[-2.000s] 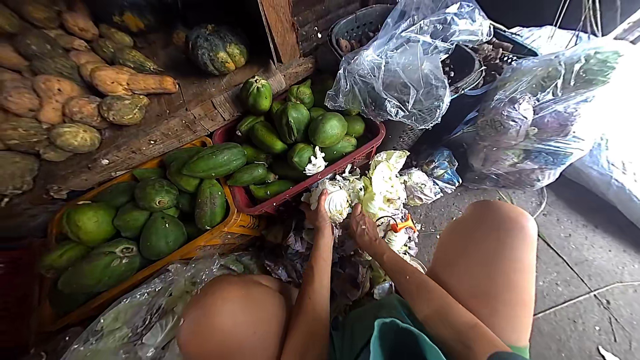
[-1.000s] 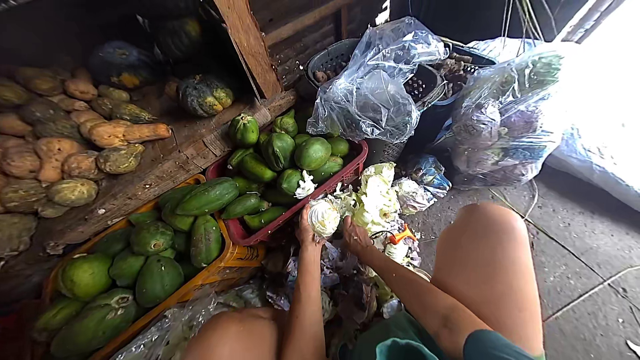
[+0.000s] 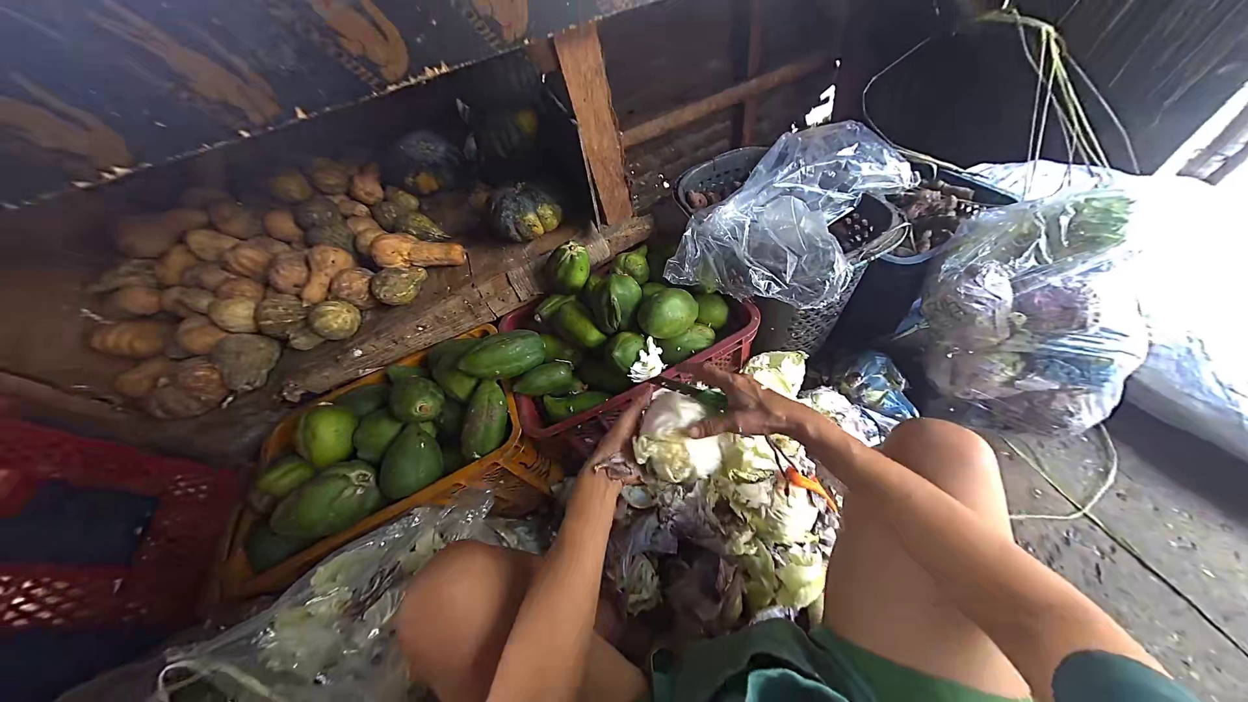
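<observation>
My left hand (image 3: 619, 444) holds the left side of a pale cabbage head (image 3: 673, 444). My right hand (image 3: 746, 405) reaches over its upper right side, the thumb lying against it and the fingers spread. Near the right fingers lies a dark, thin thing, too blurred to name. A heap of loose cabbage leaves (image 3: 780, 507) lies between my knees, below and right of the hands. An orange-red object (image 3: 811, 487), perhaps a handle, rests on the leaves. A small white scrap (image 3: 647, 361) sits at the rim of the red crate beyond my hands.
A red crate (image 3: 749, 336) and an orange crate (image 3: 255, 575) hold green papayas. Squashes (image 3: 331, 268) lie behind a wooden beam (image 3: 390, 351). Plastic baskets (image 3: 814, 327) with clear plastic film (image 3: 780, 224) stand behind; a filled plastic bag (image 3: 1033, 312) is at right. String (image 3: 1082, 507) lies on the floor.
My right hand has come up from beside the leaves onto the cabbage head's upper right side. The left hand still holds the head. The view has shifted, showing more at the left.
</observation>
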